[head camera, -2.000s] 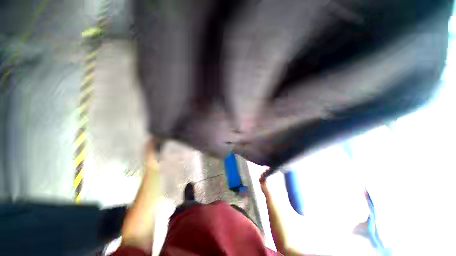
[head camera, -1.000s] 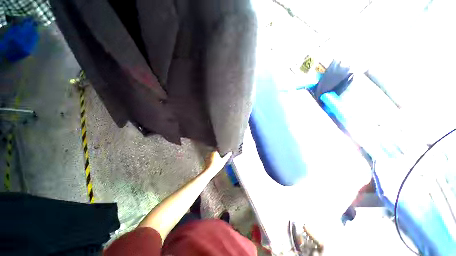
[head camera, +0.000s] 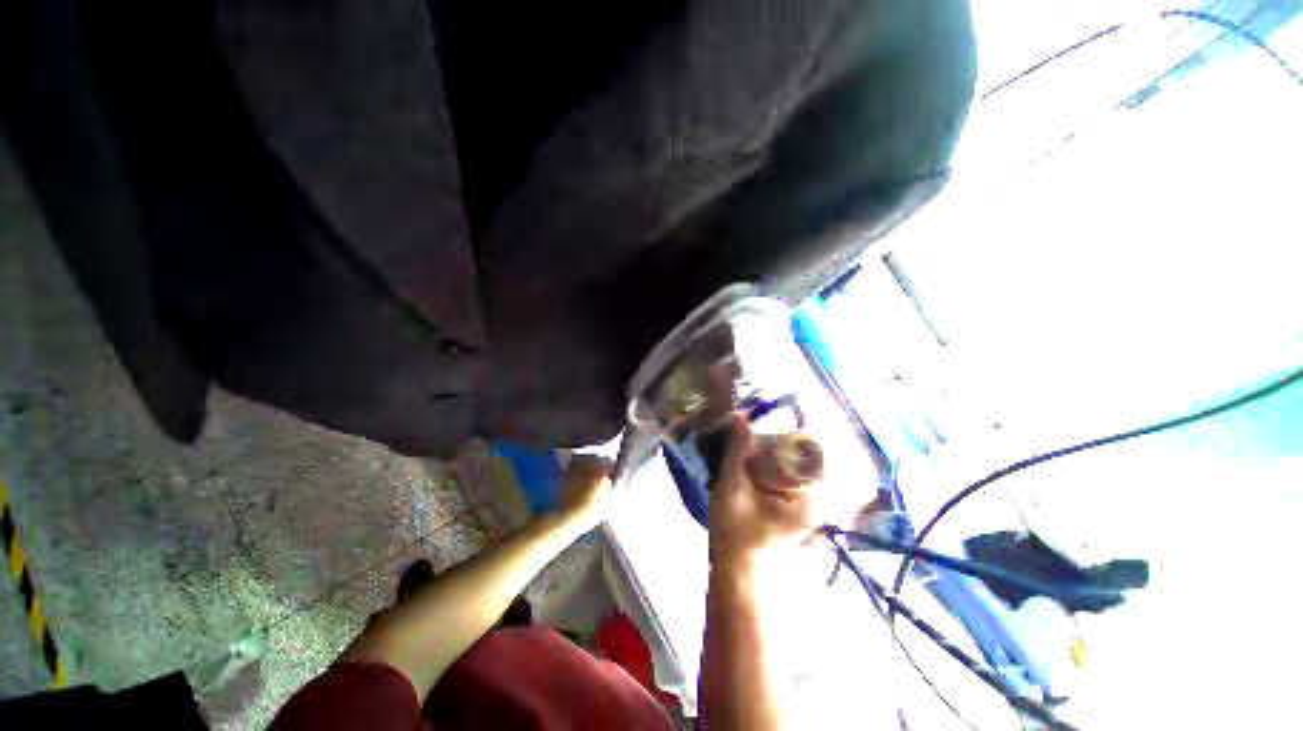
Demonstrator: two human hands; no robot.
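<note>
A dark grey suit jacket (head camera: 572, 243) hangs across the top of the view, with small dark buttons near its front edge. My left hand (head camera: 586, 486) grips the jacket's lower edge. My right hand (head camera: 757, 500) holds the steam iron (head camera: 715, 364) by its tan handle. The iron is up against the jacket's lower right edge, its silver front partly blurred. The jacket hides what lies behind it.
A white-covered table (head camera: 829, 643) stands at the right, overexposed. Black hoses (head camera: 986, 571) trail right from the iron. Dark cloth (head camera: 115, 707) lies at the lower left. Yellow-black tape (head camera: 26, 600) marks the grey floor.
My right hand, out of view one second ago, now shows with the iron at the jacket. The jacket now reaches further right and fills more of the view. My left hand still holds its edge.
</note>
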